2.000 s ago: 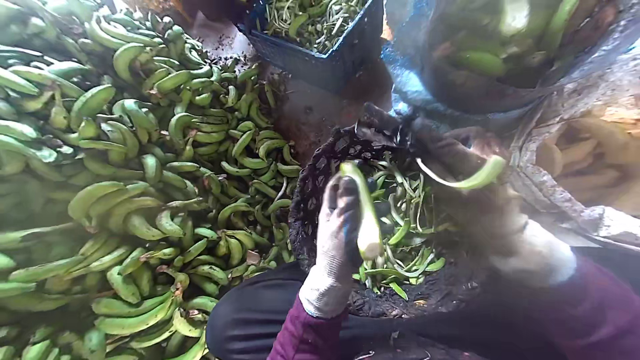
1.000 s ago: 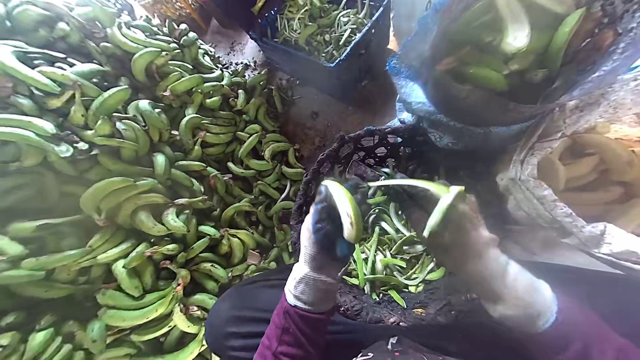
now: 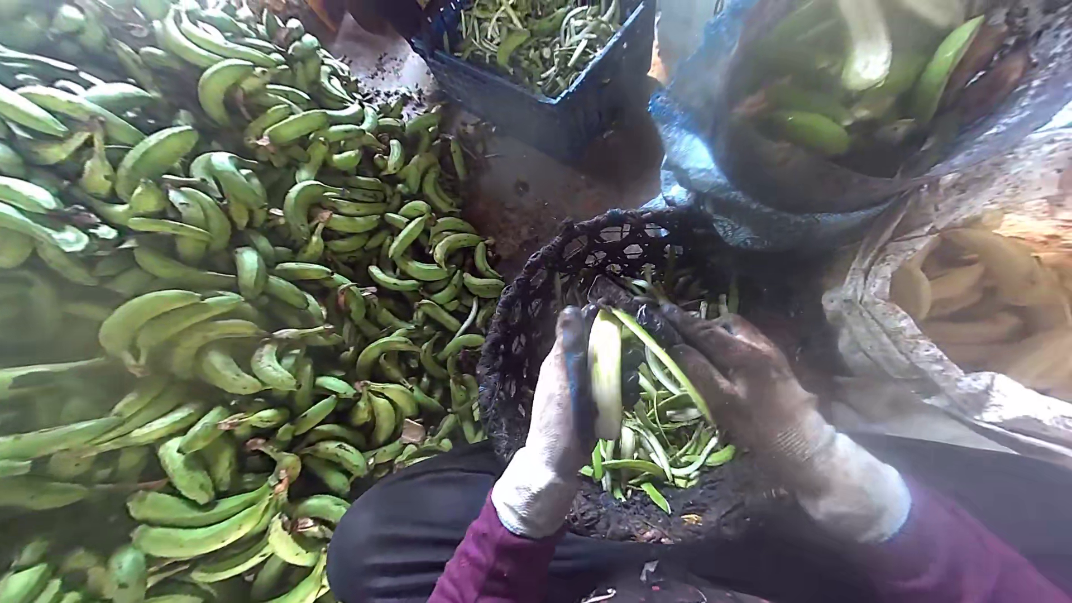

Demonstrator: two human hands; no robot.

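Over a dark mesh basket (image 3: 511, 352), my left hand (image 3: 557, 410), in a white and blue work glove, grips a partly peeled green banana or plantain (image 3: 606, 377) that stands nearly upright. My right hand (image 3: 745, 385), in a soiled glove, is close beside it on the right. A strip of green peel (image 3: 666, 360) slants down from the fruit's top to the right fingers. A dark object (image 3: 610, 293) shows at the right fingertips; whether it is a tool I cannot tell. Green peel strips (image 3: 662, 444) lie in the basket below both hands.
A large heap of green bananas or plantains (image 3: 209, 335) covers the left side. A blue crate (image 3: 536, 109) of peel strips stands at the back. Upper right is a blue sack (image 3: 712, 193) with green pieces; a white sack (image 3: 871, 335) of pale peeled fruit is at the right.
My hands have come closer together, the right one moving left toward the fruit. The fruit in my left hand is more upright than one second ago.
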